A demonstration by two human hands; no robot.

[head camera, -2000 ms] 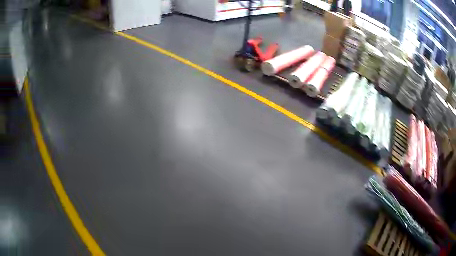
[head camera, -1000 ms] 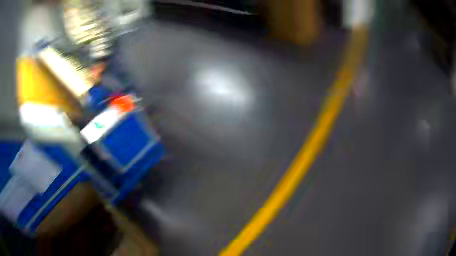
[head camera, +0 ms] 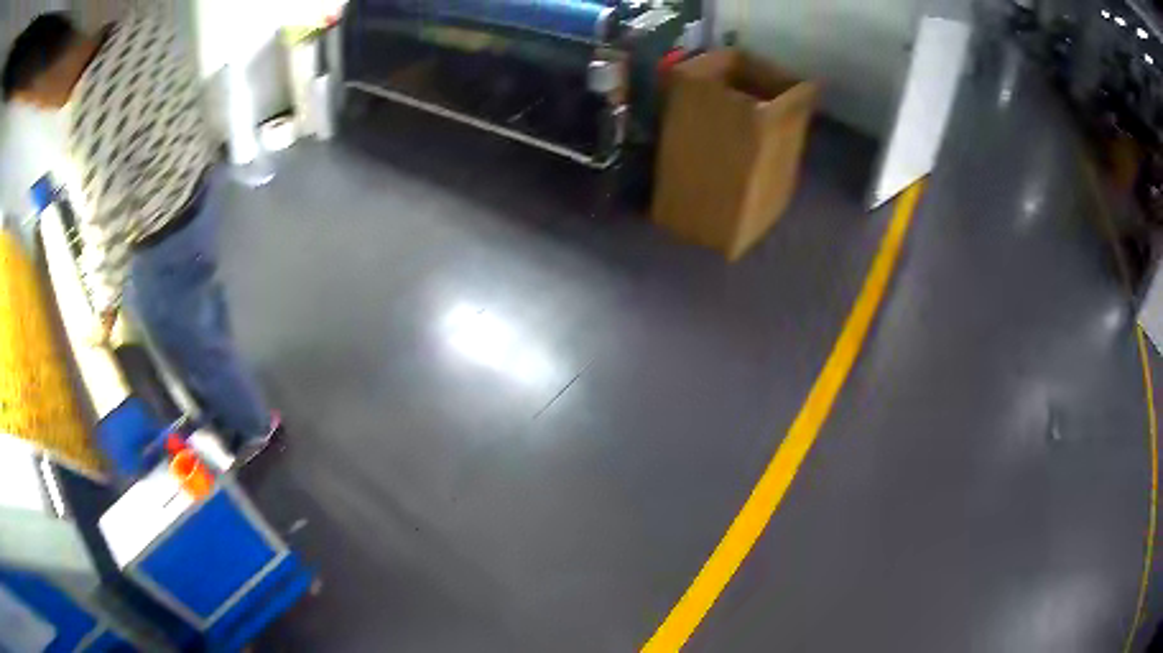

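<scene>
Neither of my hands is in the picture. Nearest in front of me at the lower left is a blue control box (head camera: 211, 561) with a white top and an orange ring (head camera: 191, 473) on it. Behind it a long pale cream roll (head camera: 79, 313) lies along the machine front, with a blue part at its near end. A yellow-orange fabric web (head camera: 36, 351) hangs at the left edge, cut off by the picture. A person in a patterned shirt (head camera: 143, 128) stands at the roll, bent towards it, with a hand at the roll.
A large open cardboard box (head camera: 727, 160) stands on the grey floor at the top middle. Left of it is a dark machine with a blue roller (head camera: 536, 15) and a low rail. A white panel (head camera: 923, 115) stands at the upper right, where a yellow lane line (head camera: 797, 447) begins.
The view has swung from the aisle with wrapped rolls to the machine at the left and has steadied. The person and the whole cardboard box now show.
</scene>
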